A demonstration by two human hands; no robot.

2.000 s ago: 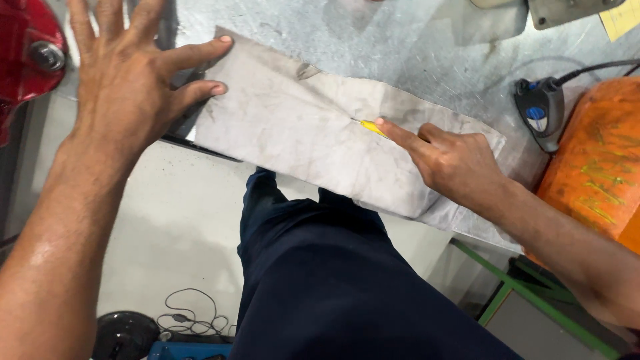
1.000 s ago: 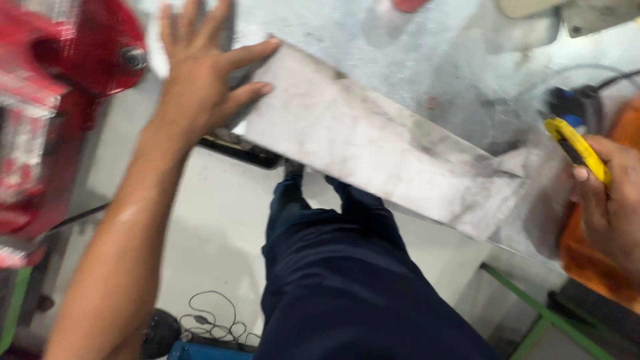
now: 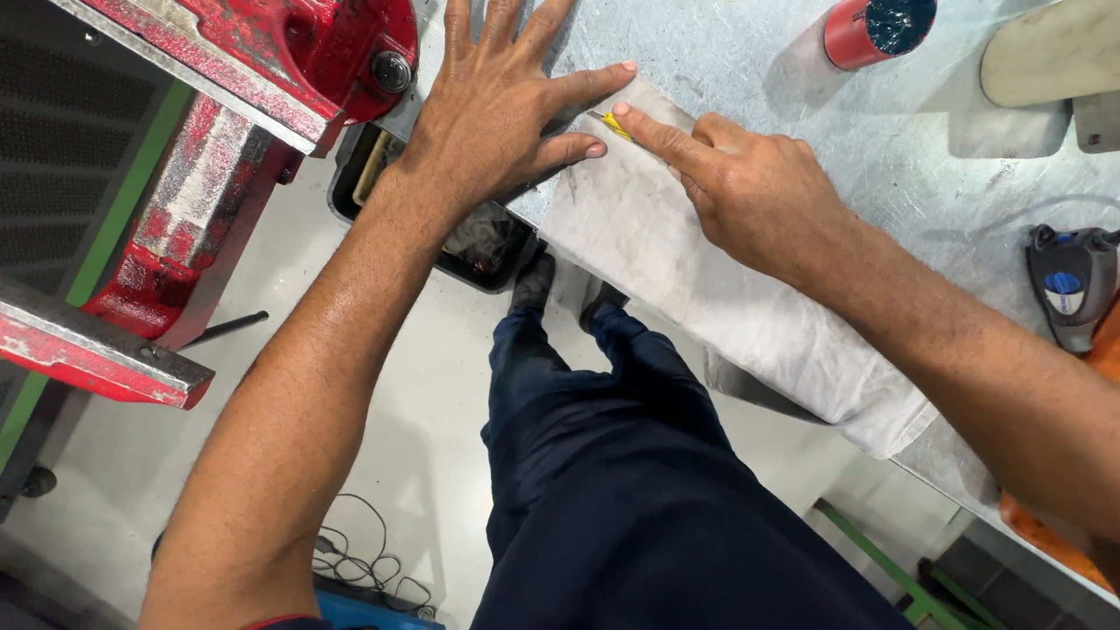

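Observation:
A pale, stained cloth (image 3: 665, 227) lies along the front edge of a scratched metal workbench (image 3: 726, 61). My left hand (image 3: 499, 105) is spread flat at the cloth's left end, its thumb and index finger at the fabric and the other fingers on the bench. My right hand (image 3: 744, 175) grips a yellow utility knife (image 3: 615, 125), index finger extended along its top. The blade tip points left, between the thumb and index finger of my left hand, close to the cloth's end. Most of the knife's body is hidden under my right hand.
A red bench vise (image 3: 306, 52) stands at the left. A red cylindrical container (image 3: 853, 35) is at the back, a Dremel rotary tool (image 3: 1067, 280) and an orange object (image 3: 1107, 346) at the right. A black bin (image 3: 481, 262) sits below the bench edge; cables (image 3: 376, 560) lie near the floor.
My right hand went out to the right with the yellow knife, then came back left, where the blade is now by my left hand. The view has shifted left, showing more of the vise.

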